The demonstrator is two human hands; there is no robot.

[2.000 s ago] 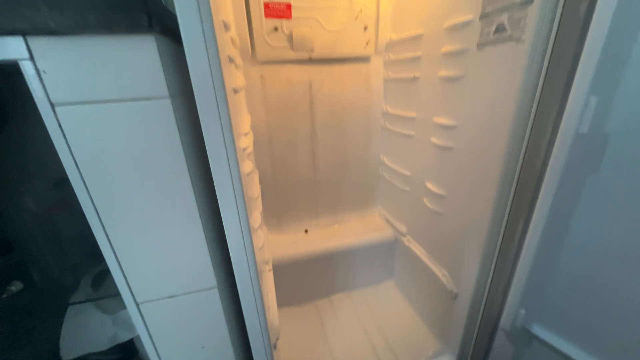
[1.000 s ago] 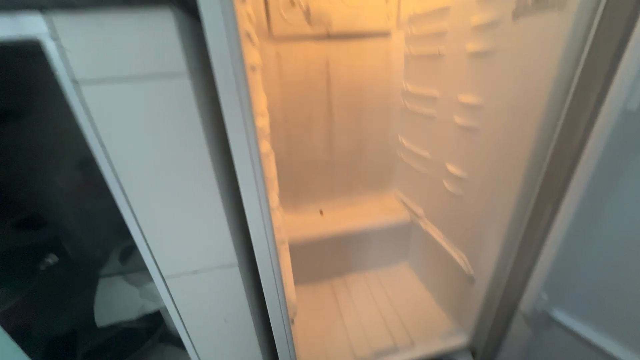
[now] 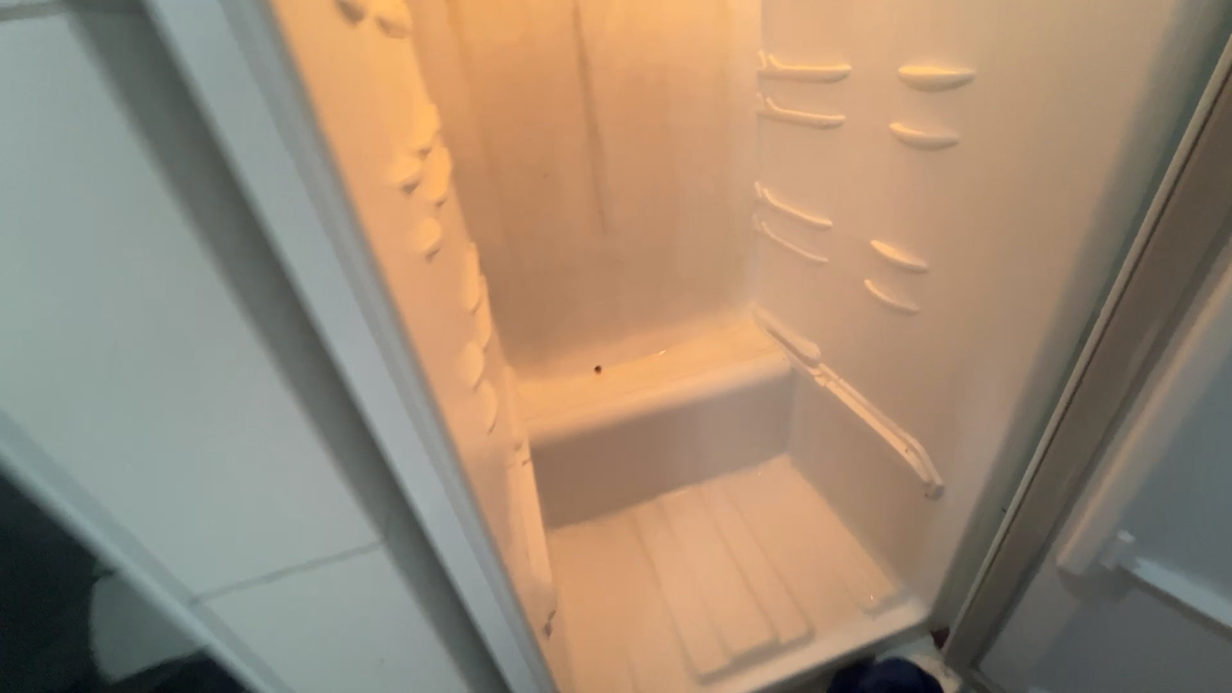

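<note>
Neither my left hand nor my right hand is in view. An open refrigerator fills the middle, its white inner back wall (image 3: 654,192) lit orange from above. Moulded shelf ledges (image 3: 804,70) run down both side walls. A rail (image 3: 876,414) slopes along the lower right wall. Behind the ribbed floor (image 3: 712,577) rises a raised step (image 3: 664,385), with a small dark spot or hole (image 3: 598,370) on it. No shelves or drawers show inside this part.
The open refrigerator door (image 3: 1136,597) stands at the right, with its hinge-side edge close by. White tiles (image 3: 164,337) cover a surface on the left, beside a dark opening (image 3: 38,577). A dark blue object (image 3: 885,676), not clear in kind, lies at the bottom edge.
The view has moved closer and lower, so the panel at the top of the back wall is out of frame. The dark blue object has come into view at the bottom.
</note>
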